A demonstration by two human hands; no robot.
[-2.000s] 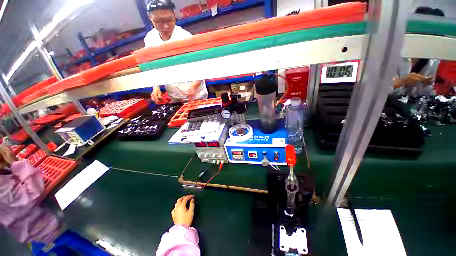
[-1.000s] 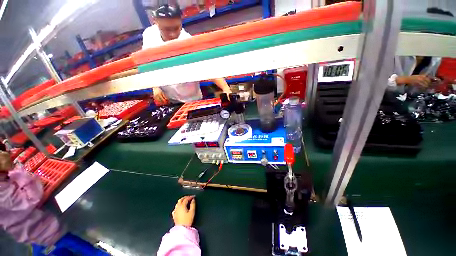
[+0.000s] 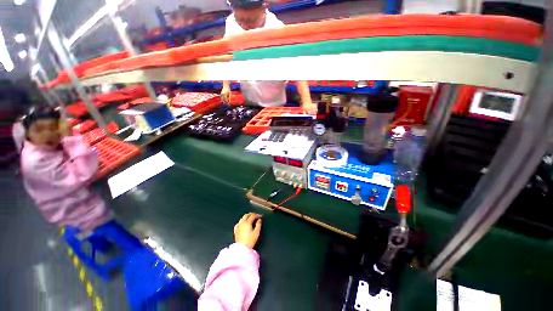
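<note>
My left hand (image 3: 247, 230) rests on the green bench mat, palm down, with slightly bent fingers. Nothing shows in it. My right hand is out of the picture. To the right of my left hand stands the toggle clamp with its red grip (image 3: 402, 199) upright. The black fixture base (image 3: 364, 252) under it carries a silver-white plate (image 3: 372, 297), cut by the lower edge. Behind are the blue-and-white instrument (image 3: 350, 182) and the grey power supply (image 3: 290, 170). Red and black test leads (image 3: 290, 199) lie in front of the supply.
A metal post (image 3: 485, 206) rises right of the clamp. A paper sheet with a pen (image 3: 456, 296) is at lower right. Another sheet (image 3: 140, 174) lies left. A person in pink (image 3: 60, 176) sits far left by blue stools (image 3: 148, 279). Another person (image 3: 264, 91) stands across the bench.
The view has turned left, so bench items appear further right and the person in pink shows more fully, facing this way. My left hand stays on the mat.
</note>
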